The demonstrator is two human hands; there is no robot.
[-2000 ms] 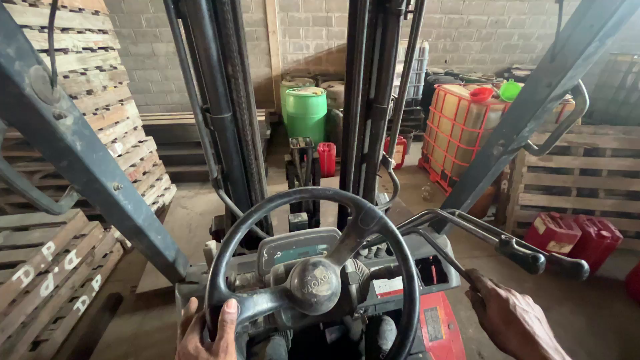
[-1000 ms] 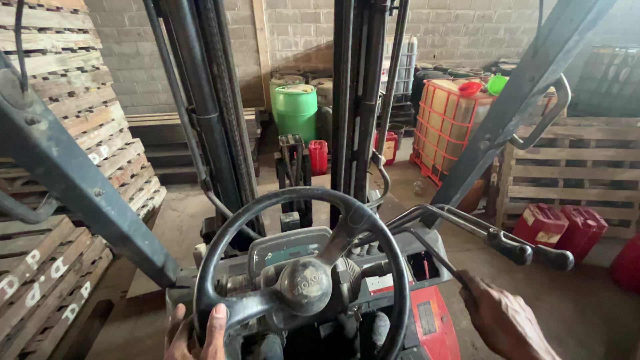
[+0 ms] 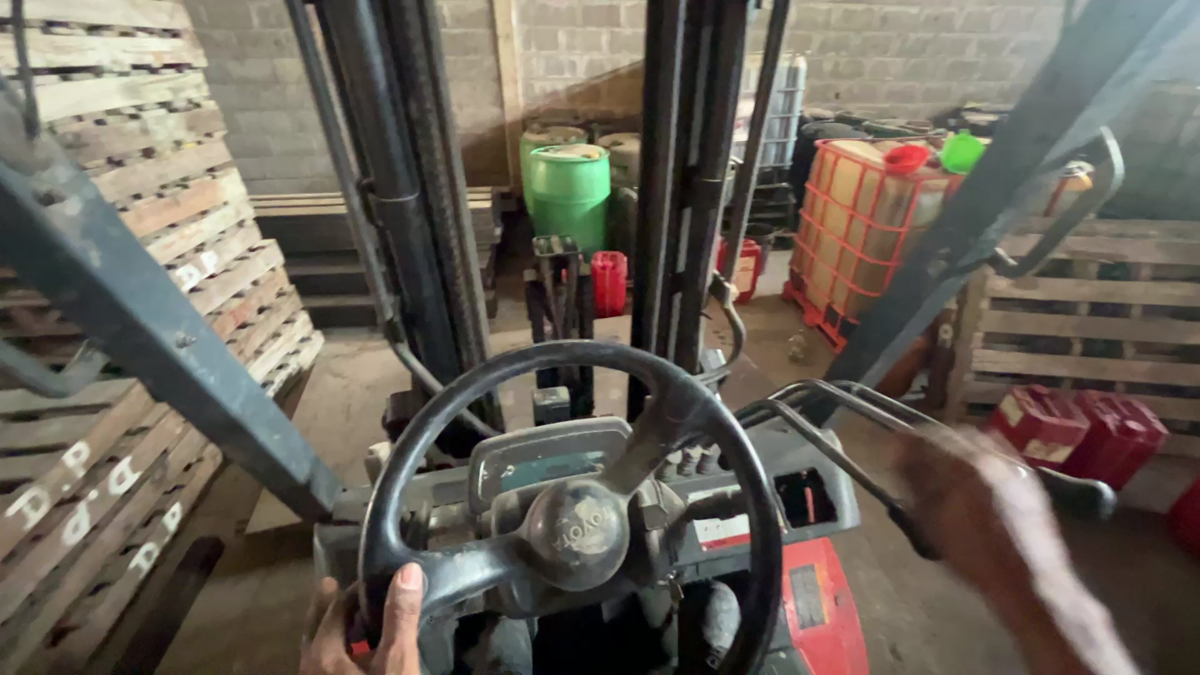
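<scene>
A black Toyota forklift steering wheel (image 3: 574,349) fills the lower middle of the head view. At its lower left rim, my left hand (image 3: 370,623) grips it, thumb on top near the spoke. My right hand (image 3: 975,497), blurred, is at the hydraulic control levers (image 3: 825,398) on the right; whether it touches a lever cannot be told. One black-handled lever (image 3: 914,530) ends just left of it, beneath the others. Behind the wheel lie the instrument panel (image 3: 548,459) and the forklift's dark mast uprights (image 3: 689,187).
Stacked wooden pallets (image 3: 187,197) stand at left, more pallets (image 3: 1097,328) at right. Ahead are green drums (image 3: 570,197), a red jerrycan (image 3: 609,283) and an orange-caged bulk container (image 3: 848,234) with funnels on top. Dark red jerrycans (image 3: 1041,427) sit at right, before a block wall (image 3: 609,56).
My right hand has moved up from the lower lever toward the other levers. My left hand stays on the wheel's rim.
</scene>
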